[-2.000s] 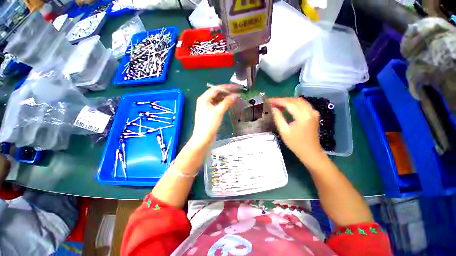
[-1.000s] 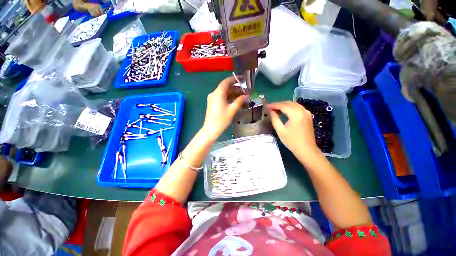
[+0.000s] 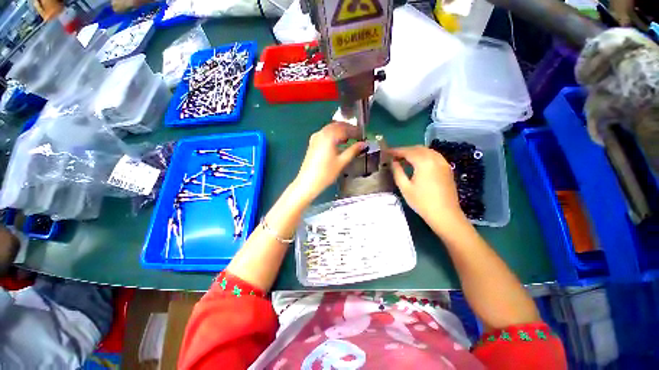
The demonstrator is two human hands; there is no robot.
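Note:
The press fixture (image 3: 363, 177) stands at the centre under the press ram (image 3: 363, 112). My left hand (image 3: 330, 155) is at the fixture's left top, fingers bent close to the ram's lower end; whether a pin is between the fingertips cannot be told. My right hand (image 3: 428, 175) is at the fixture's right side, thumb and forefinger near its top edge; no part shows clearly in it. A small dark piece sits on the fixture top between the hands. The clear tub of pins (image 3: 358, 238) lies in front of the fixture. The clear tub of black rings (image 3: 493, 173) is right of my right hand.
The large blue tray (image 3: 206, 242) with scattered pins is at left. Behind are a small blue tray (image 3: 213, 83) and red tray (image 3: 298, 88) of pins. The wrapped lever end (image 3: 621, 79) hangs upper right above blue bins (image 3: 571, 217). Plastic bags (image 3: 65, 159) lie left.
A pin seen at my left fingertips earlier no longer shows clearly. My left hand moved right and slightly down beside the ram. My right hand stays almost in place.

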